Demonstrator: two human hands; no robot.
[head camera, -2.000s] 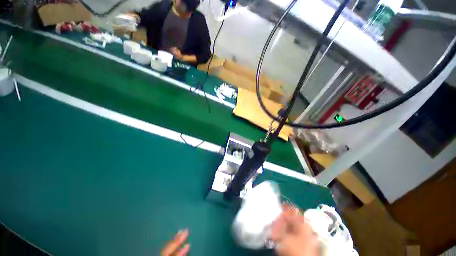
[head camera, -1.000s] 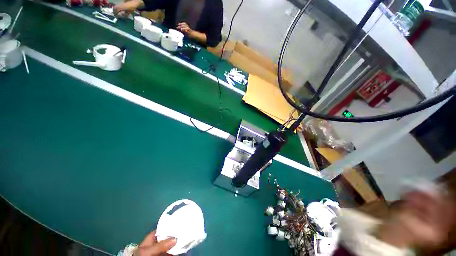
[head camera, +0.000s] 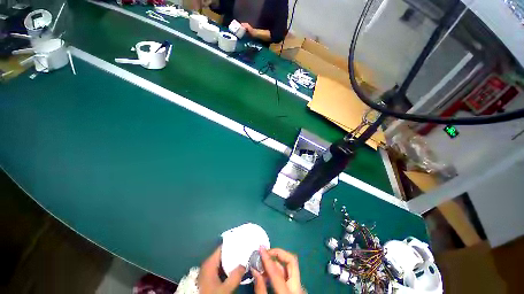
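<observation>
A white round plastic housing (head camera: 244, 240) is held low in front of me, above the green bench. My left hand (head camera: 215, 273) grips its left and lower edge. My right hand (head camera: 278, 270) holds a small round silvery-grey part (head camera: 256, 261) between thumb and fingers at the housing's lower right. The part looks like a small motor; its wires cannot be made out. The fingers hide some of the housing's lower edge.
A black electric screwdriver (head camera: 319, 178) hangs over the grey-silver screw feeder (head camera: 278, 192). Wired motors (head camera: 359, 255) and white housings (head camera: 422, 267) lie at right. A part-built unit (head camera: 152, 55) is on the belt. A person sits across.
My right hand has come from the far right to the housing with the small part. The housing has turned in my left hand. The view has shifted, and the belt unit appears farther right.
</observation>
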